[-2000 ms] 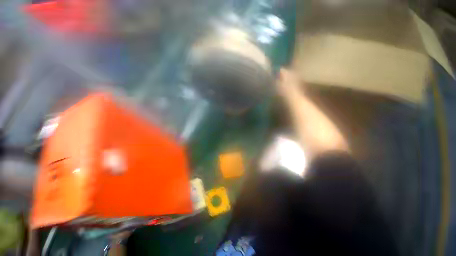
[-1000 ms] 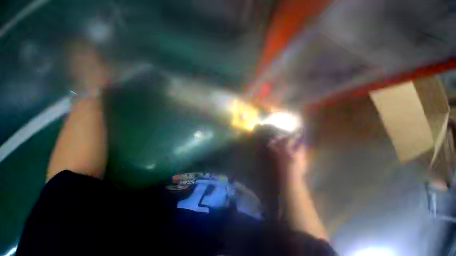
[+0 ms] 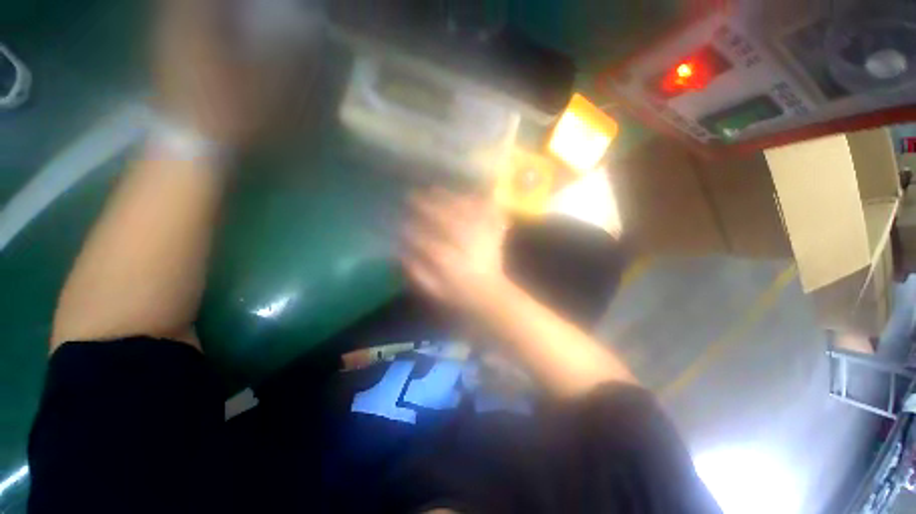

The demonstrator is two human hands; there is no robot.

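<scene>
My left hand (image 3: pixel 216 75) is at the upper left over the green bench, strongly blurred; a pale blurred shape lies at its fingers and I cannot tell if it is held. My right hand (image 3: pixel 452 241) is in front of the cream fixture block (image 3: pixel 417 105), blurred, with its fingers pointing left; I see nothing clear in it. A yellow push-button box (image 3: pixel 527 181) is at the fixture's right end. A second yellow-orange box (image 3: pixel 584 134) glares beside it. A dark machine part (image 3: pixel 527 65) is above the fixture.
The green bench (image 3: pixel 301 231) has a pale stripe at left. A white-rimmed item (image 3: pixel 14 78) lies at the far left edge. The control panel (image 3: pixel 763 75) with a red light is at upper right. An open carton (image 3: pixel 819 211) is at right, above a grey floor (image 3: pixel 723 311).
My right hand has moved left from beside the bright button area to in front of the fixture. The view has shifted; the control panel and fixture now show more clearly. My left hand stays at upper left.
</scene>
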